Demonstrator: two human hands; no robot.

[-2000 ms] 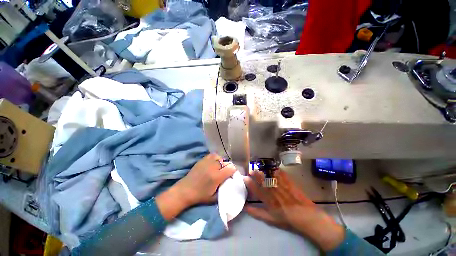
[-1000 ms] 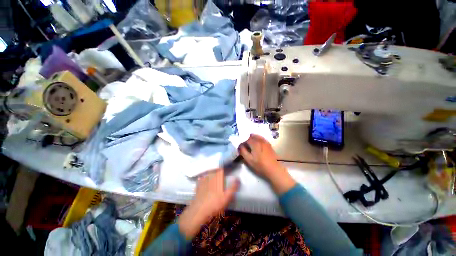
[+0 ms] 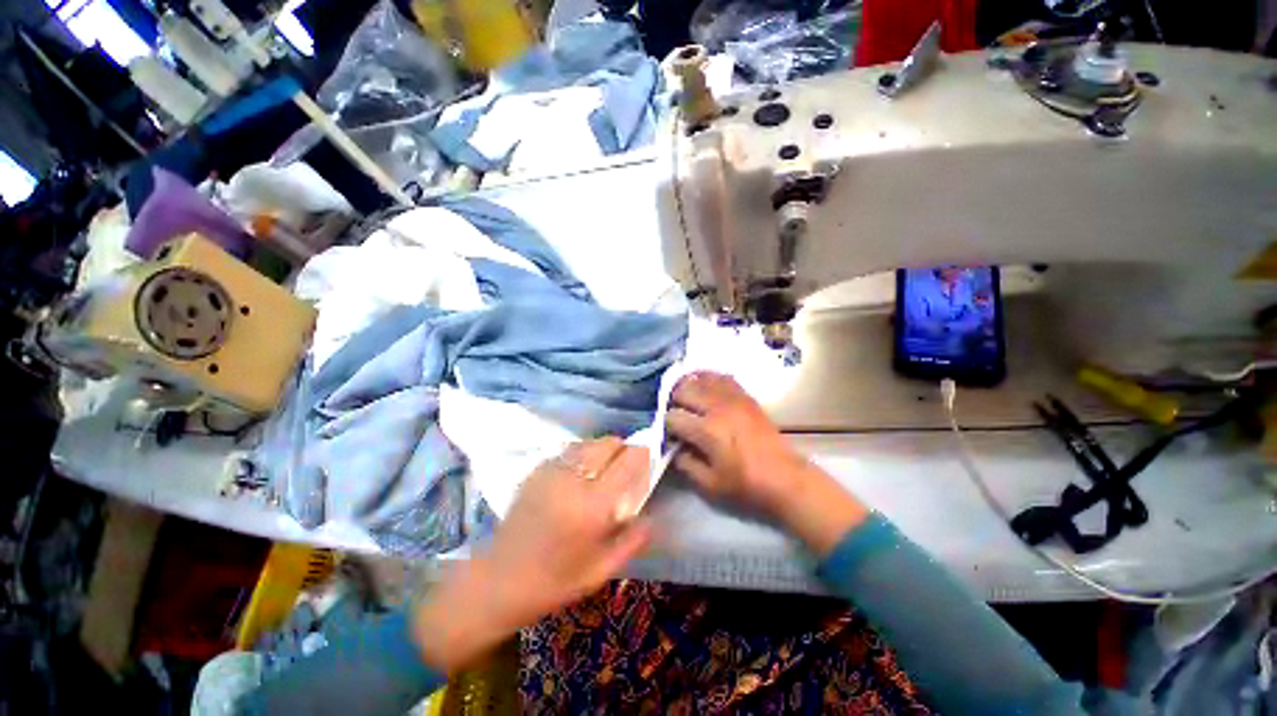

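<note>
The light blue and white garment [image 3: 567, 357] lies heaped on the table left of the needle. My left hand [image 3: 560, 525], slightly blurred, grips a white folded edge of it near the table's front. My right hand [image 3: 735, 445] holds the same white edge just above, in front of the needle area. The sewing machine [image 3: 896, 168] stands over the lit bed, its presser foot [image 3: 779, 336] behind my right hand. Whether cloth lies under the foot cannot be told.
A smartphone [image 3: 950, 322] with a white cable lies under the machine arm. Black scissors [image 3: 1085, 455] and a yellow-handled tool [image 3: 1127, 395] lie at right. A second machine [image 3: 210, 322] stands at left. A yellow crate [image 3: 280, 595] is below the table edge.
My hands have moved from beside the needle to the cloth in front of it. My left hand, loose a second ago, now grips the white edge. The view has shifted back.
</note>
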